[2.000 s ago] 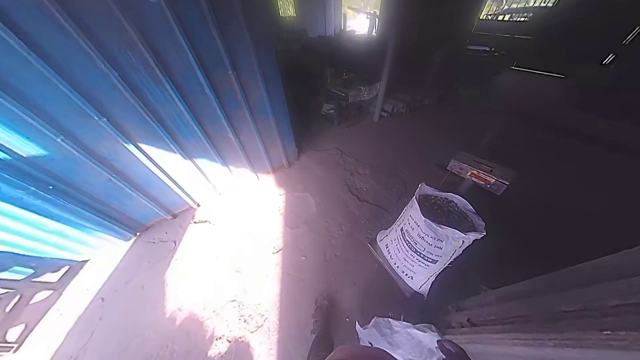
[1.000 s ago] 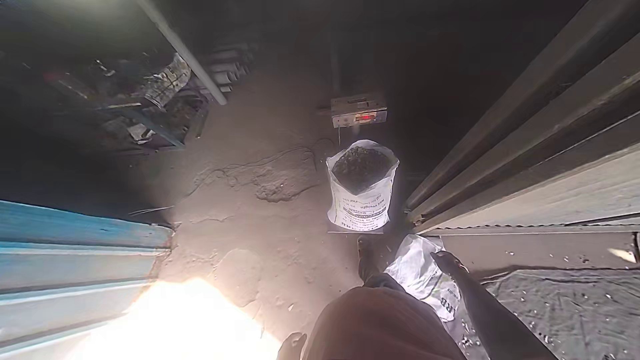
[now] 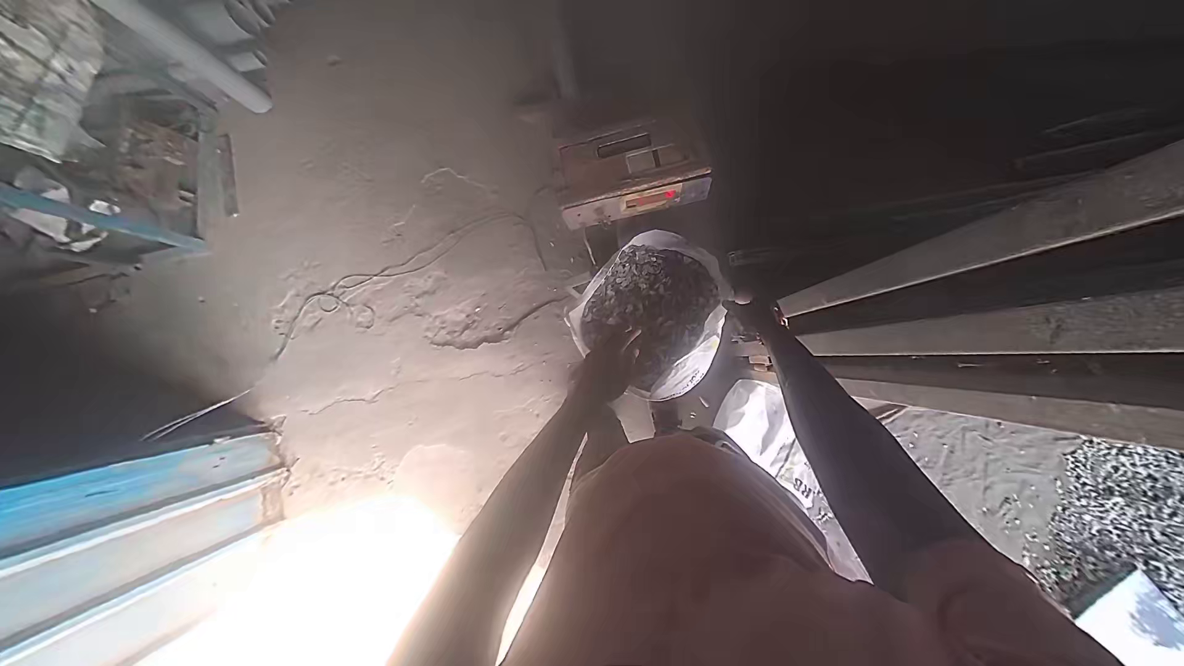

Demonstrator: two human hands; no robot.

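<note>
An upright white woven sack [image 3: 698,370] with an unrolled mouth stands on the floor in front of me, full of small dark pieces [image 3: 647,291]. My left hand [image 3: 610,365] is at the sack's near left rim, its fingers reaching over the dark pieces; shadow hides whether they grip anything. At the right rim is my right hand [image 3: 754,314], dark and blurred, its fingers against the sack's edge. Below it, another white sack [image 3: 763,425] with printing lies beside my right leg, partly hidden by my forearm.
A scale's display box [image 3: 638,194] with a lit red readout is just beyond the sack. A thin cable [image 3: 425,250] crosses the cracked floor. Corrugated blue sheet [image 3: 139,481] is at left, ribbed panels [image 3: 999,328] at right, and a pile of small pieces [image 3: 1128,499] at lower right.
Both hands are now at the filled sack's rim. One second ago my right hand was on the other white sack. The view has tipped down and moved closer to the filled sack.
</note>
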